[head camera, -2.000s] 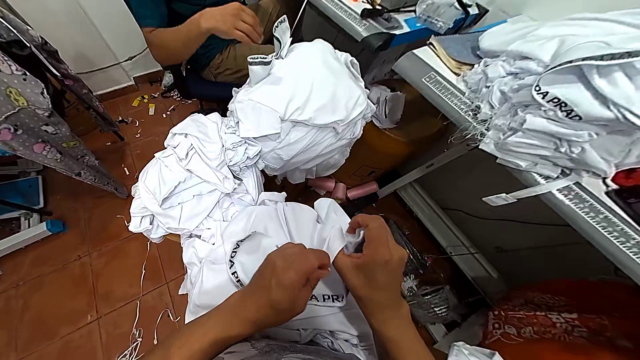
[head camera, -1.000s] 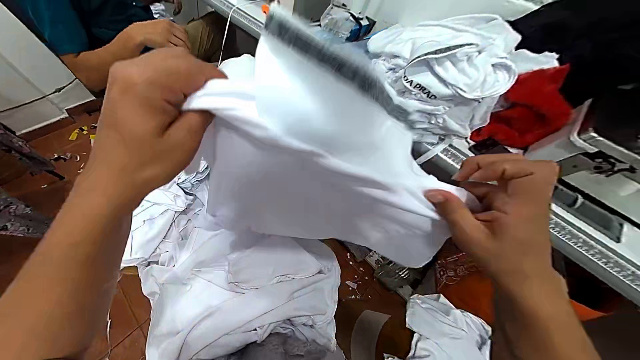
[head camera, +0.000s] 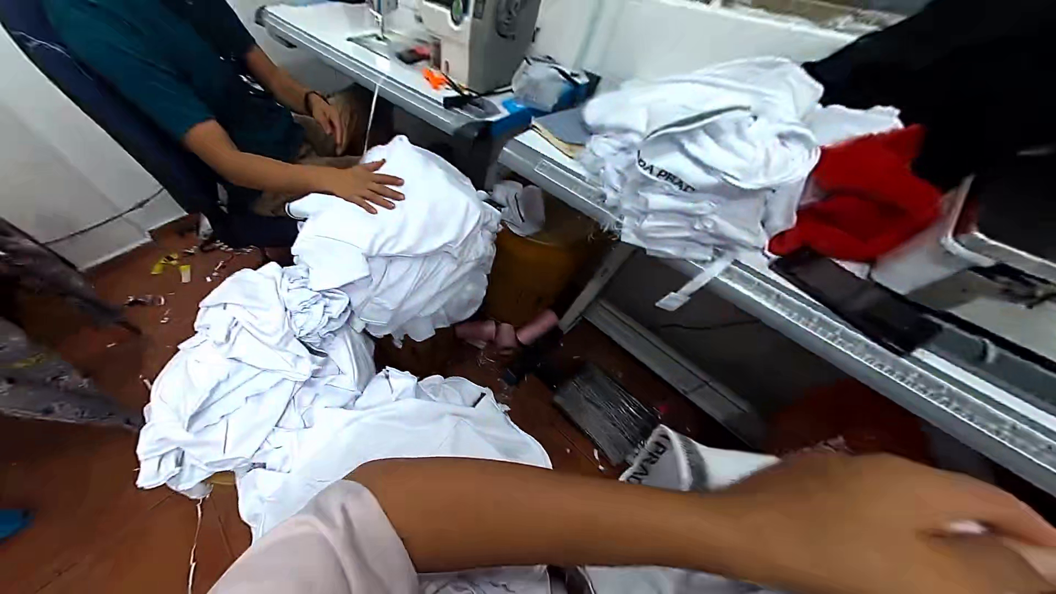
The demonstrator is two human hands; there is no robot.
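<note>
My left forearm crosses the bottom of the head view, with my left hand [head camera: 874, 524] at the lower right, blurred and cut by the frame edge. Its fingers are bent and a small pale spot shows between them; whether it grips cloth is unclear. Just behind my wrist lies a white garment [head camera: 726, 466] with a dark lettered band. Beyond my forearm, white cloth [head camera: 396, 433] is spread over a low support, beside a crumpled heap of white garments [head camera: 239, 363]. A taller stack of white garments [head camera: 421, 256] stands behind. My right hand is out of view.
A co-worker's hand [head camera: 367, 186] rests on the tall stack. Along the right runs a sewing table [head camera: 742, 289] bearing folded white garments [head camera: 709, 157] and red cloth [head camera: 866, 198]. A sewing machine [head camera: 478, 41] stands farther back. Pink thread cones [head camera: 511, 332] and a pedal [head camera: 606, 408] are below.
The white garment is no longer stretched up between my two hands. My left hand has moved to the lower right, and my right hand has left the view. The co-worker's hand now lies on the stack.
</note>
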